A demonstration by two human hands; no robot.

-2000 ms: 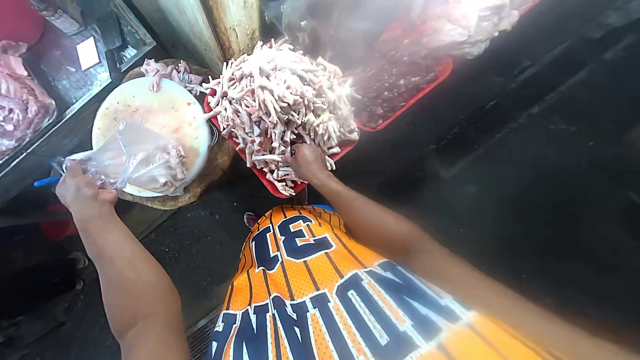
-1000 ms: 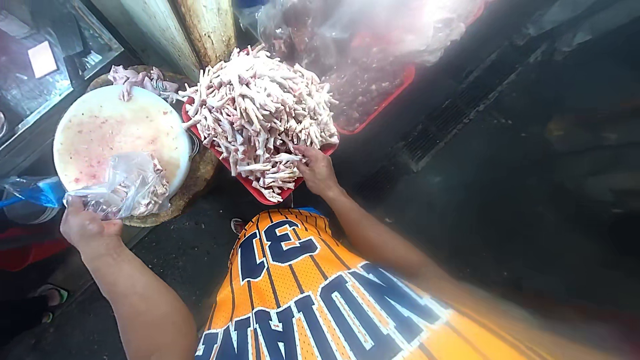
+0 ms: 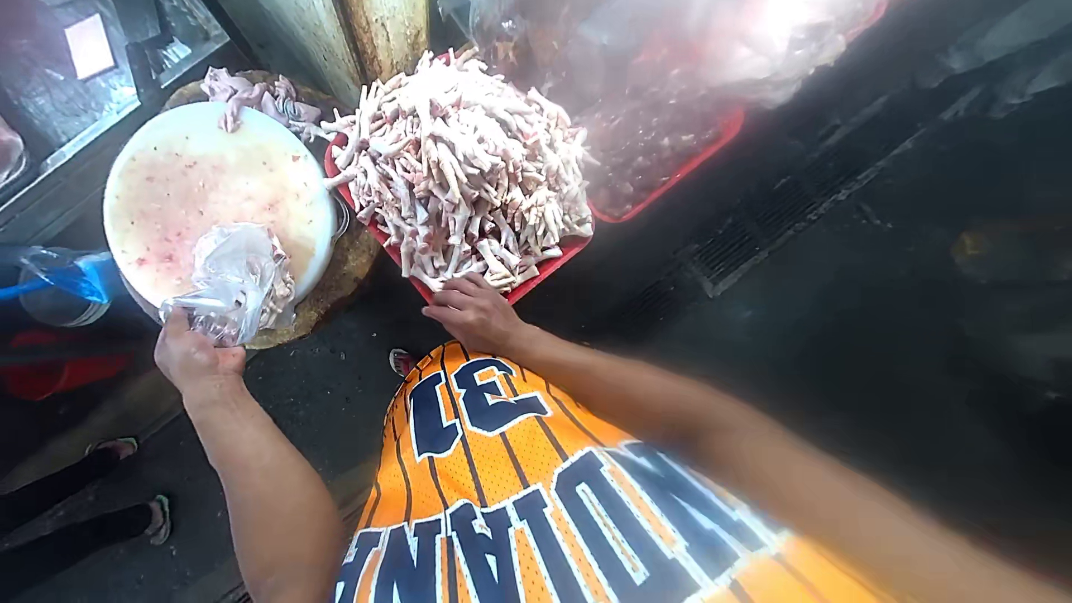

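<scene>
My left hand (image 3: 197,352) grips the edge of a clear plastic bag (image 3: 230,272) with pale chicken feet inside, which rests on the lower part of a round white cutting board (image 3: 201,180). My right hand (image 3: 476,311) is at the near corner of a red plastic tray (image 3: 548,266), its fingers touching the edge of a tall heap of raw chicken feet (image 3: 469,167). Whether those fingers hold a foot cannot be made out.
Plucked raw poultry (image 3: 260,96) lies behind the board, beside a wooden post (image 3: 385,33). A second red tray (image 3: 670,180) stands at the right under hazy plastic. A floor drain grate (image 3: 737,243) is farther right. Another person's feet (image 3: 159,519) show at lower left.
My right hand has moved from the heap's right side to the tray's near corner. My left hand keeps hold of the bag, which stays over the board.
</scene>
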